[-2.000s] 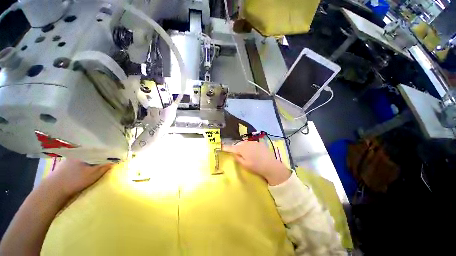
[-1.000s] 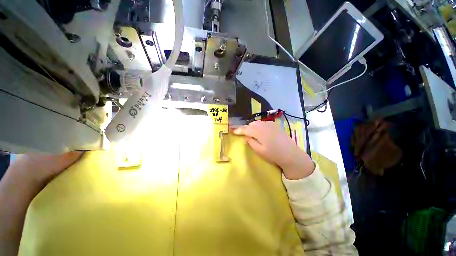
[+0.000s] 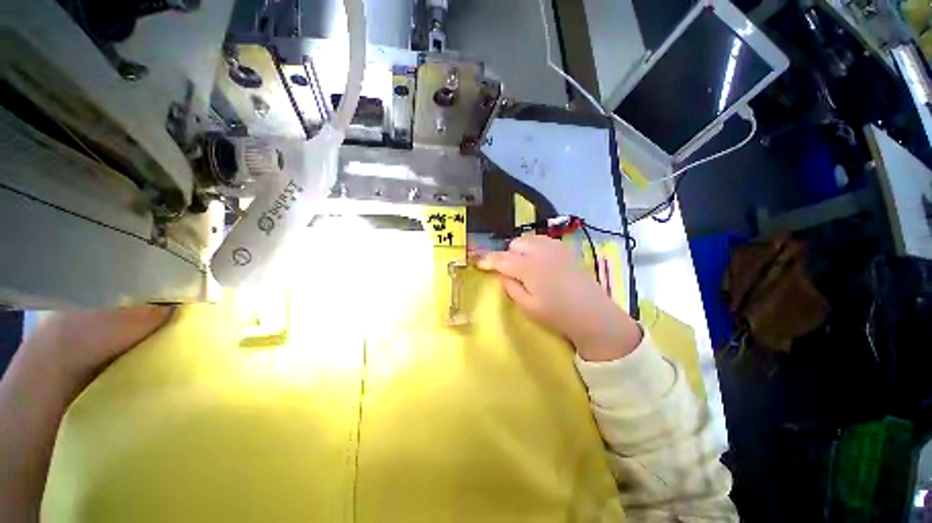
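A large yellow bag body (image 3: 450, 409) with a centre seam spreads across the front of the view. The yellow-taped clamp frame (image 3: 447, 240), with handwriting on its right arm, presses on its upper part; bright glare hides the middle. My right hand (image 3: 552, 286) is at the bag body's upper edge just right of the clamp, fingers curled and thumb side low, seeming to pinch the edge. My left hand (image 3: 97, 332) lies at the bag body's left edge; its fingertips are hidden behind the white machine head (image 3: 82, 235).
A white air hose (image 3: 271, 220) curves down beside the needle area. A red-and-black tool (image 3: 562, 225) with a cord lies behind my right hand on the template plate (image 3: 572, 169). A white-framed control panel (image 3: 695, 87) stands at upper right. A green crate (image 3: 874, 465) is at lower right.
The view has moved closer and tilted down since two seconds ago. Over the last second, both hands, the clamp and the bag body stay almost in place.
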